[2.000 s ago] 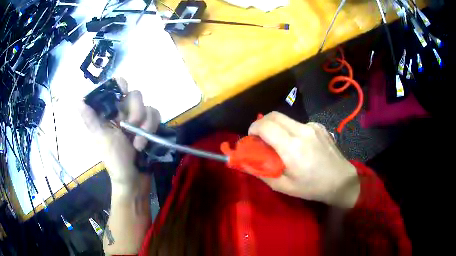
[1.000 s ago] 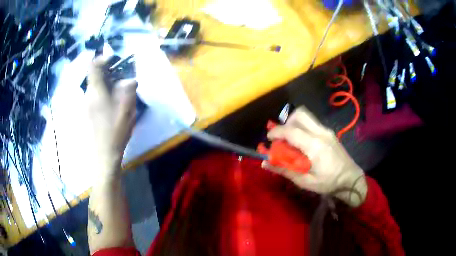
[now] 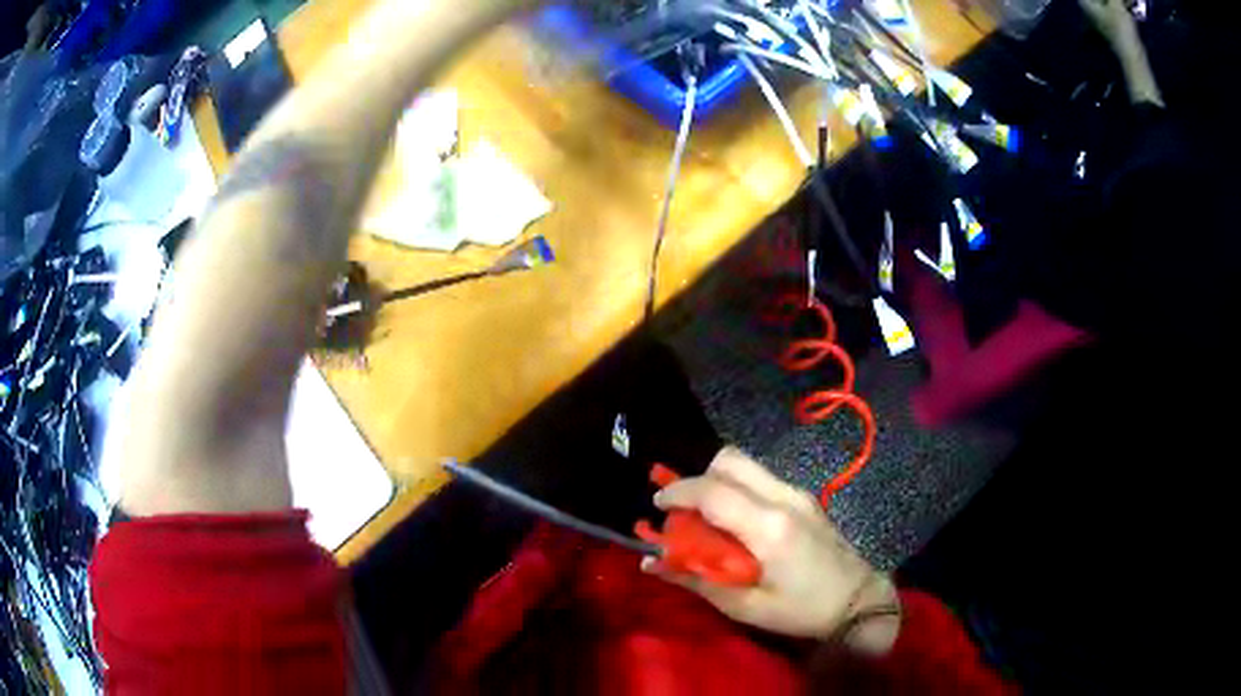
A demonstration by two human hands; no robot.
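Note:
My right hand (image 3: 762,544) is closed around the red-orange air blow gun (image 3: 708,547), whose thin grey nozzle points left over my lap near the bench edge. My left forearm (image 3: 259,272) reaches up across the bench toward the top edge. The left hand itself is cut off or blurred at the top, near the blue parts bin (image 3: 708,98), and I cannot make it out. A black unit (image 3: 351,310) lies on the wood beside the forearm, partly hidden, with its cable and blue-white connector (image 3: 535,253) pointing right.
Cables with white tags (image 3: 960,143) spill over the bench edge at the upper right. The red coiled hose (image 3: 823,367) hangs below. A crumpled pale paper (image 3: 463,197) lies on the wood. A tangled cable heap (image 3: 55,326) is at left. Another person's arm (image 3: 1127,48) shows at upper right.
My left hand has left the white mat, and its arm now reaches up and across the bench. The view has shifted right, showing more of the blue bin. My right hand still holds the gun.

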